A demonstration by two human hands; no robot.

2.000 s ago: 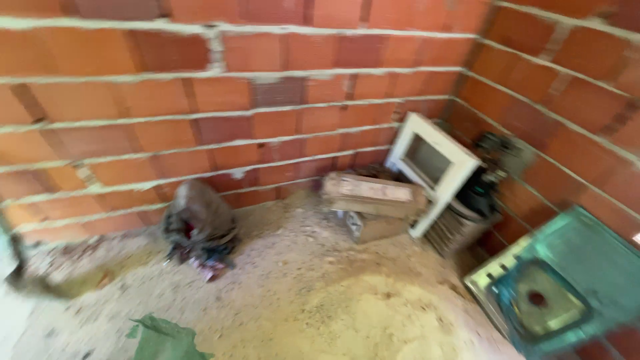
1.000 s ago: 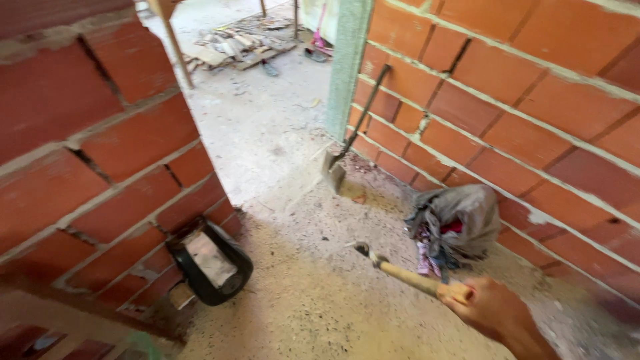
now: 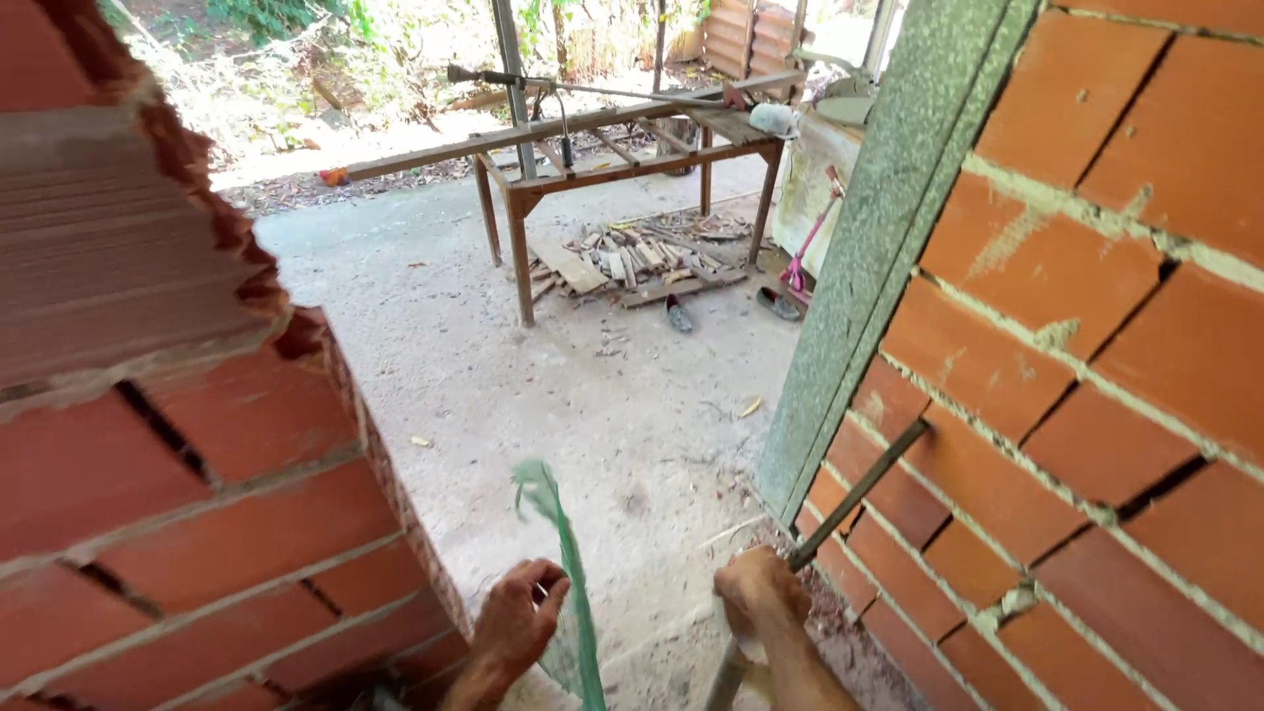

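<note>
At the bottom centre, my left hand [image 3: 520,614] has curled fingers beside a strip of green mesh or plastic sheet [image 3: 578,602]; the fingers appear to pinch it, though the contact is partly hidden. My right hand [image 3: 762,583], to the right, is closed around a light-coloured handle [image 3: 729,676] that runs down out of view. Just behind this hand, a dark bar or long tool handle [image 3: 864,489] leans against the brick wall; its lower end is hidden by the hand.
Broken-edged brickwork [image 3: 227,444] stands at left, a grey door frame [image 3: 889,227] and brick wall [image 3: 1086,326] at right. Beyond are a wooden table frame [image 3: 642,163], a pile of wood scraps [image 3: 632,259], shoes [image 3: 678,314] and a pink scooter [image 3: 812,242].
The view has swung toward the doorway and the outdoor area. One second ago only one hand showed, holding a wooden-handled tool; now both hands are in view, with green material beside the left.
</note>
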